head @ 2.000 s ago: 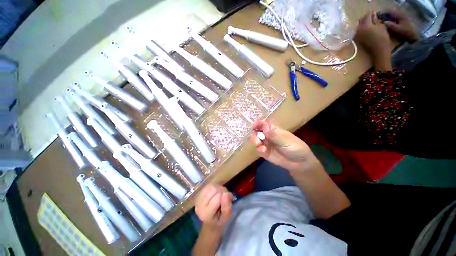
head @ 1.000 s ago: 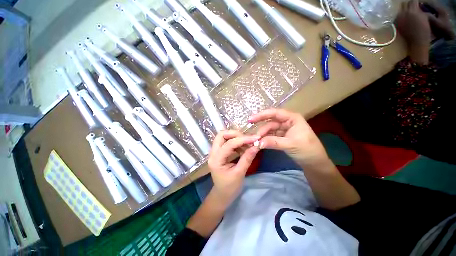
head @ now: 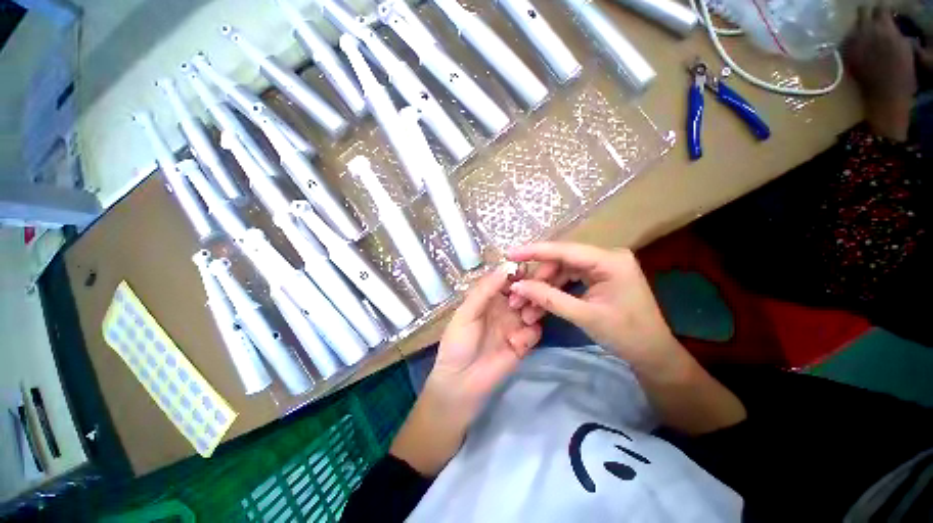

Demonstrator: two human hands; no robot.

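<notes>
A small white plastic part (head: pixel 511 270) is held between the fingertips of both hands, above the front edge of the bench. My left hand (head: pixel 481 337) is turned partly palm up, its thumb and forefinger at the part. My right hand (head: pixel 598 294) pinches at the part from the right, with its fingertips touching or very near those of my left hand. Some small dark detail shows beside the part, too small to make out.
White toothbrush units (head: pixel 399 230) lie in rows on clear blister trays (head: pixel 537 194). Blue-handled nippers (head: pixel 716 107) lie open at right, near a white cord (head: pixel 762 90) and a clear bag (head: pixel 783 26). A yellow sticker sheet (head: pixel 169 368) is at left, a green crate (head: pixel 312 475) below. Another person's hand (head: pixel 880 66) is at right.
My two hands came together at the white part, which my right hand alone held at first. My left hand has since turned more palm up. The camera view has shifted.
</notes>
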